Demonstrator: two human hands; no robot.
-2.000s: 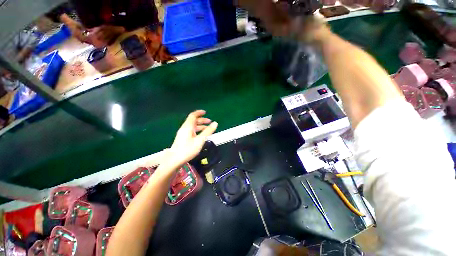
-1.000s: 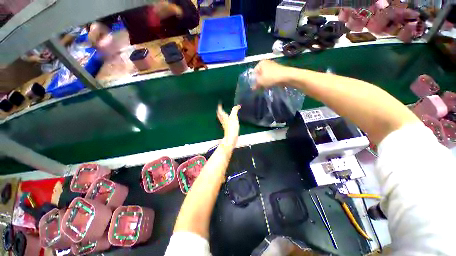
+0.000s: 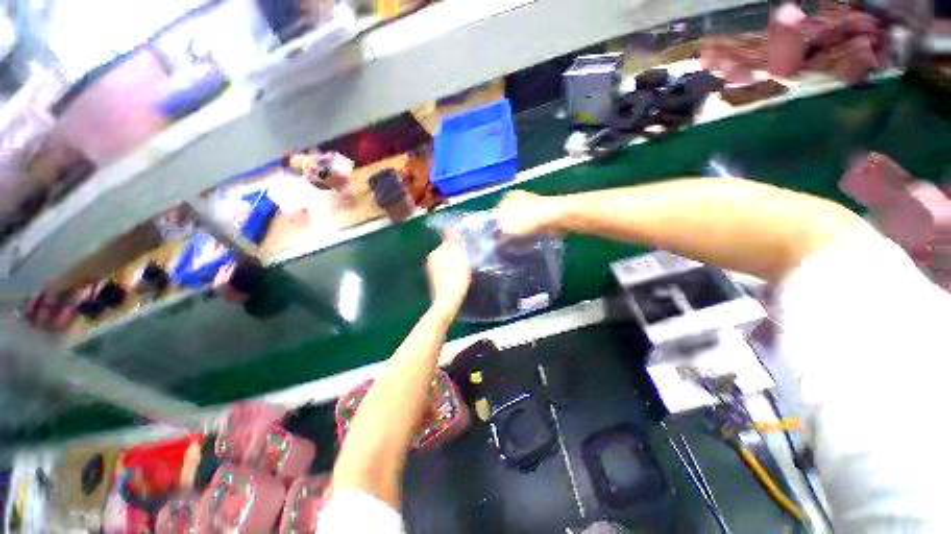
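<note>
A clear plastic bag of dark parts (image 3: pixel 511 280) with a small white label is held up over the green belt. My right hand (image 3: pixel 525 216) grips its top. My left hand (image 3: pixel 449 273) is at the bag's left side, its fingers closed and blurred; it seems to hold the bag's edge. Below, on the dark mat, lie a black inner part (image 3: pixel 523 430) and an open black frame (image 3: pixel 624 466). Pink housings stand to the left, one of them (image 3: pixel 440 409) partly behind my left forearm.
The screw feeder (image 3: pixel 683 297) stands right of the bag. Tweezers (image 3: pixel 697 469) and orange-handled nippers (image 3: pixel 772 478) lie in front of it. A blue tray (image 3: pixel 474 149) sits beyond the green belt (image 3: pixel 344 323). More pink housings (image 3: pixel 238 499) are clustered at the lower left.
The bag has moved left and is held up in front of me. My left hand has come from beside it to its left edge. The view has shifted.
</note>
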